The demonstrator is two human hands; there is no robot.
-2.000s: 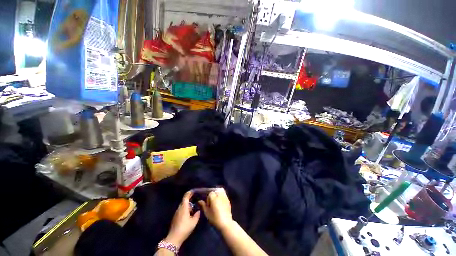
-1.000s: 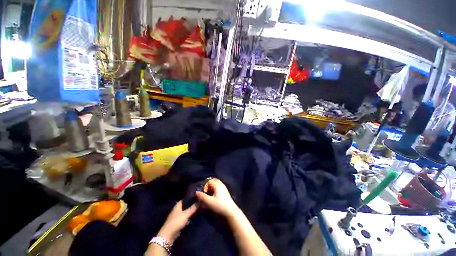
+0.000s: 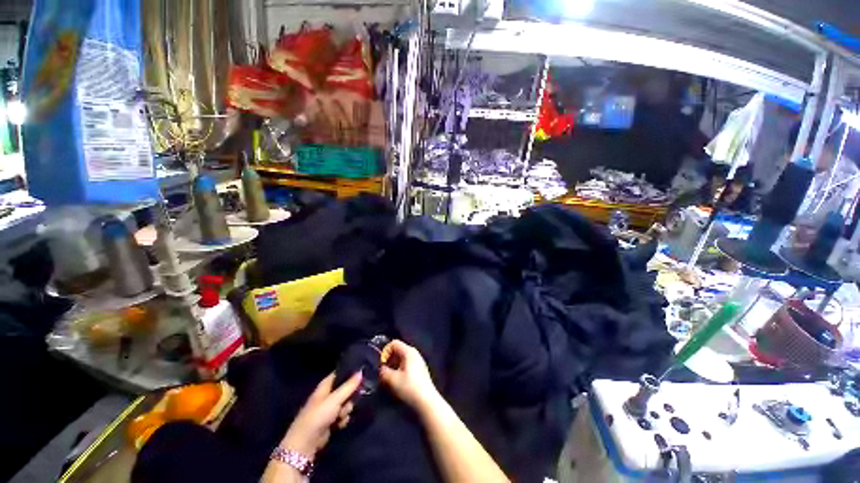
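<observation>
A large heap of dark cloth lies in front of me and spills toward my lap. My left hand, with a beaded bracelet at the wrist, grips a small dark cloth part above the heap. My right hand pinches the right edge of the same part with thumb and fingers. The held part is hard to separate from the cloth beneath, and a small pale glint shows at its upper edge.
The white sewing machine head stands at the lower right, with a green-handled tool and red-brown basket behind it. To the left are a yellow packet, a red-and-white bottle, an orange item and thread cones.
The view has shifted, so the scene sits further left. My hands have moved from close together to spread slightly along the dark part, which now shows more between them.
</observation>
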